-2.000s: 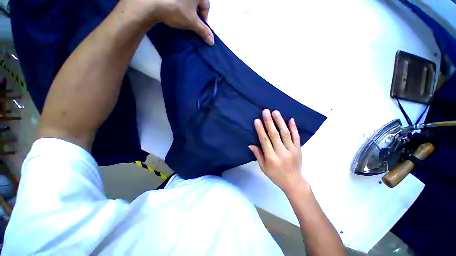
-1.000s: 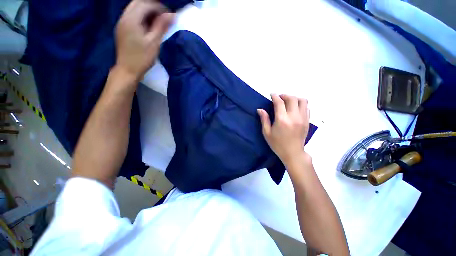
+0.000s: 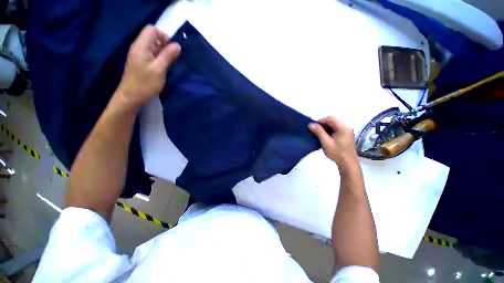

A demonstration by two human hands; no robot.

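The navy trousers (image 3: 221, 121) lie on the white ironing table in front of me, with their lower part hanging over the near edge. The waistband (image 3: 248, 85) runs taut along the top edge in a slight curve. My left hand (image 3: 149, 61) grips its upper left end, beside a small white label (image 3: 184, 35). My right hand (image 3: 335, 138) pinches its right end between thumb and fingers. The steam iron (image 3: 377, 132) rests on the table to the right of my right hand, its wooden handle (image 3: 408, 138) towards me.
The iron rest (image 3: 404, 67) lies on the table cover (image 3: 309, 50) beyond the iron. A hose (image 3: 470, 90) runs right from the iron. A white sleeve board (image 3: 458, 19) is at the top right. Navy garments (image 3: 83, 83) hang at left, and more lie at right.
My left hand has taken hold of the trousers' left end. My right hand went from lying flat on the cloth to pinching the right end. The cloth is now spread, with a different side showing.
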